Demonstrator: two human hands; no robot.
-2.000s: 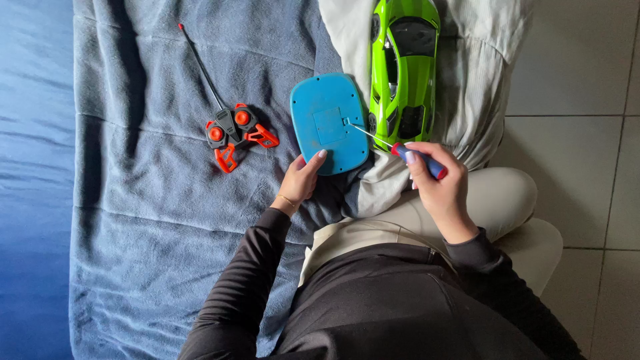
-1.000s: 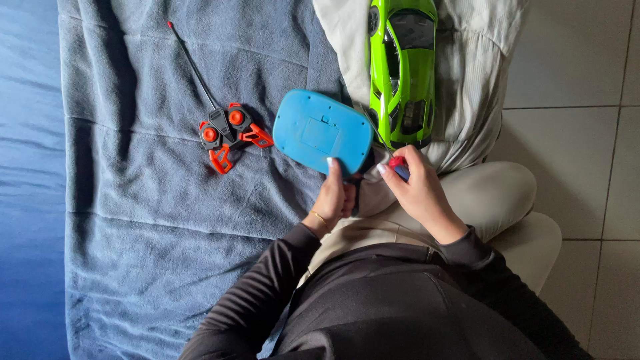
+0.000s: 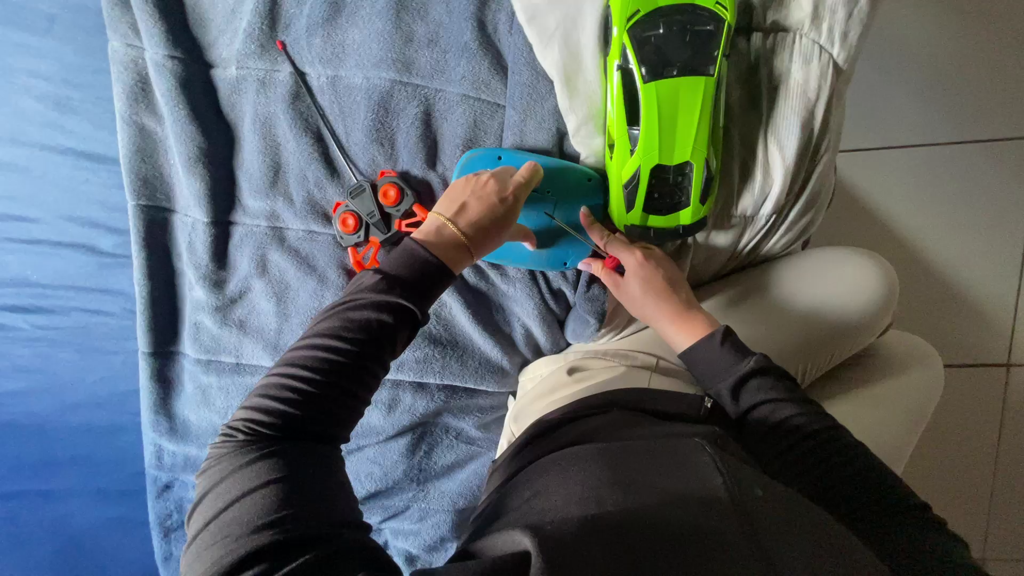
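Note:
A blue plastic panel (image 3: 564, 192) with small screw holes lies on the grey-blue blanket, its right edge by the green toy car (image 3: 680, 116). Over its left part reaches my left hand (image 3: 492, 204), fingers bent and thumb apart; whether it grips anything there is hidden. My right hand (image 3: 644, 276) holds a screwdriver (image 3: 578, 238) by its red handle near the panel's lower right corner. The thin metal shaft points up and left across the panel. Left of the panel, close to my left wrist, lies a black and orange remote control (image 3: 370, 210) with a long antenna.
The blanket (image 3: 264, 304) has folds and covers the bed. A pale cloth (image 3: 788, 120) lies under and beside the car. My crossed legs (image 3: 808, 312) are at the lower right, with a tiled floor (image 3: 936, 256) beyond them.
My left hand has moved from the panel's lower edge to over its left part. The panel has turned since the earliest frame. The screwdriver's shaft, hidden one second ago, shows again.

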